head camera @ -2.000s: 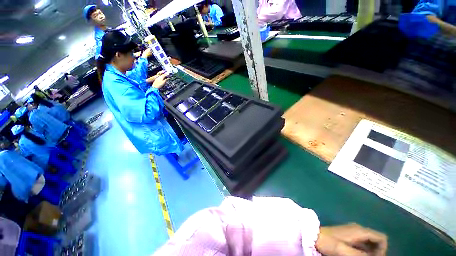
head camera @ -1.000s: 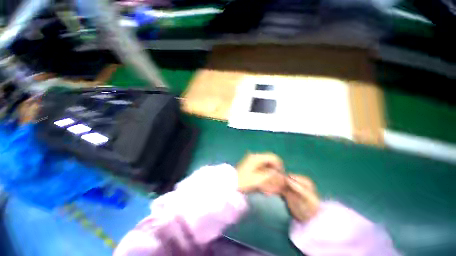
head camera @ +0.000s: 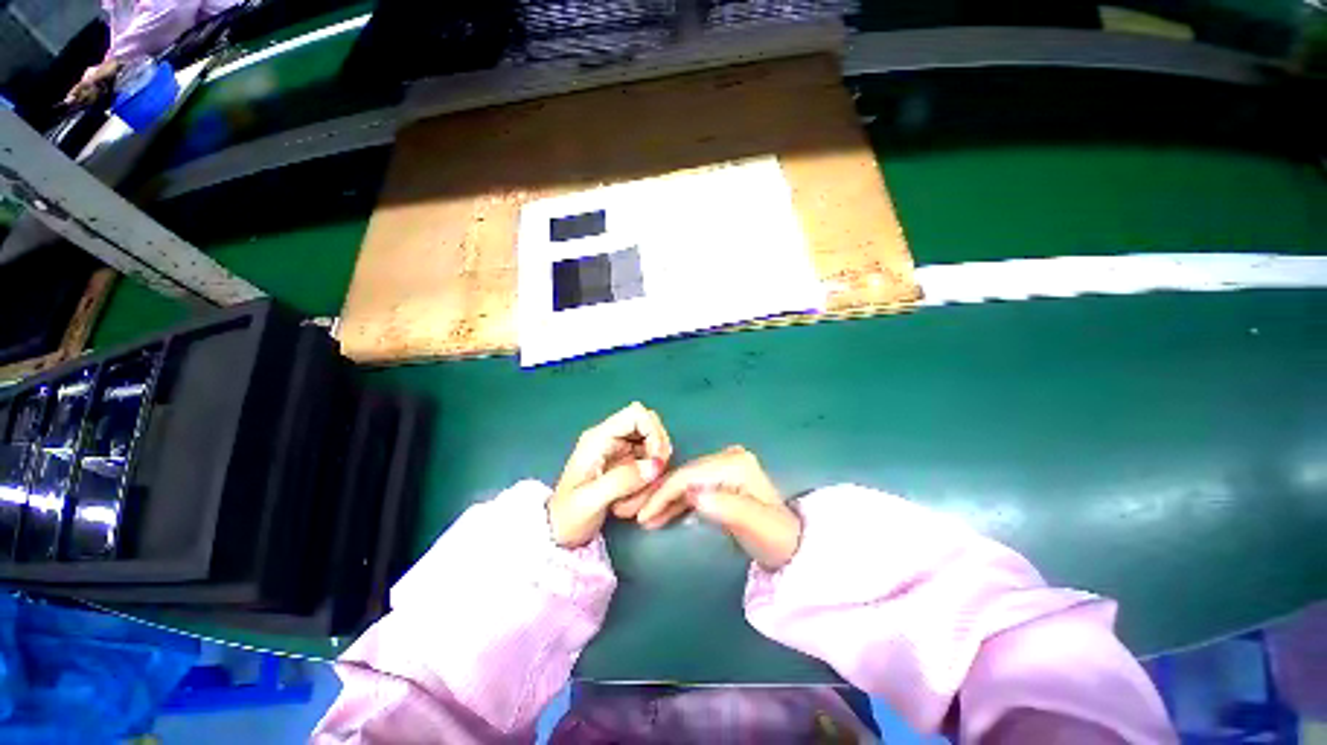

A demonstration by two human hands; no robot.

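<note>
My left hand (head camera: 608, 469) and my right hand (head camera: 728, 495) meet over the green bench top (head camera: 1019, 422) in front of me. Their fingers are curled and touch each other. No object shows in them; whether something small is between the fingers cannot be told. Beyond them a white instruction sheet (head camera: 713, 262) with black and grey rectangles lies flat on a tan wooden board (head camera: 422, 262). To the left is a stack of black foam trays (head camera: 204, 451), with shiny dark smartphones (head camera: 109, 451) in the top tray.
A white metal post (head camera: 131, 218) rises behind the tray stack. A pale strip (head camera: 1106, 277) runs along the bench right of the board. Across the line at top left are a person's pink sleeve and hand beside a blue bowl (head camera: 144, 96). Blue cloth (head camera: 73, 662) shows at lower left.
The view has swung from the tray stack and the seated worker to the bench straight ahead. My left hand has come into view, and both hands are together, as one second ago.
</note>
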